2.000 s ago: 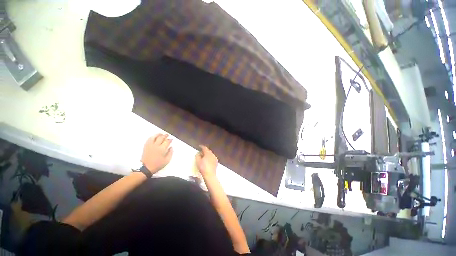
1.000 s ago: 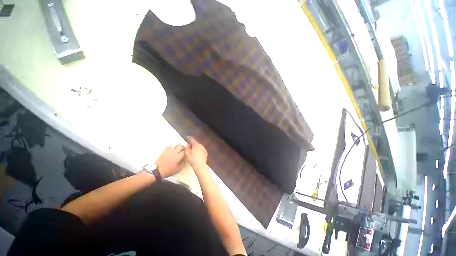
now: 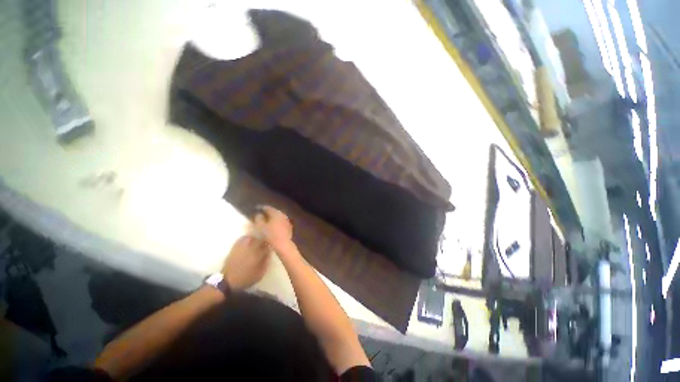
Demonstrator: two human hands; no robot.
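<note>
Plaid fabric panels point(image 3: 350, 257), brown-purple, lie on the cream-white table, with a black cloth layer point(image 3: 320, 175) as a band between two plaid areas. My right hand point(image 3: 274, 226) is at the near long edge of the panels, towards their left end, with its fingertips at the edge; its grip is blurred. My left hand point(image 3: 247, 261) is just below and left of it, bare, off the cloth, close to or touching the right hand. Its fingers are blurred and partly hidden.
A metal weight point(image 3: 63, 101) lies at upper left, near a small blurred pile point(image 3: 101, 180). At right are a metal base plate point(image 3: 430, 306), a dark oblong object point(image 3: 460, 325) and the blurred cutting machine point(image 3: 514, 317). Dark scraps point(image 3: 119, 295) show below the table edge point(image 3: 97, 242).
The view has turned and shifted. My hands have come together from apart, and my right hand has moved left along the panels' near edge. The panels look much the same.
</note>
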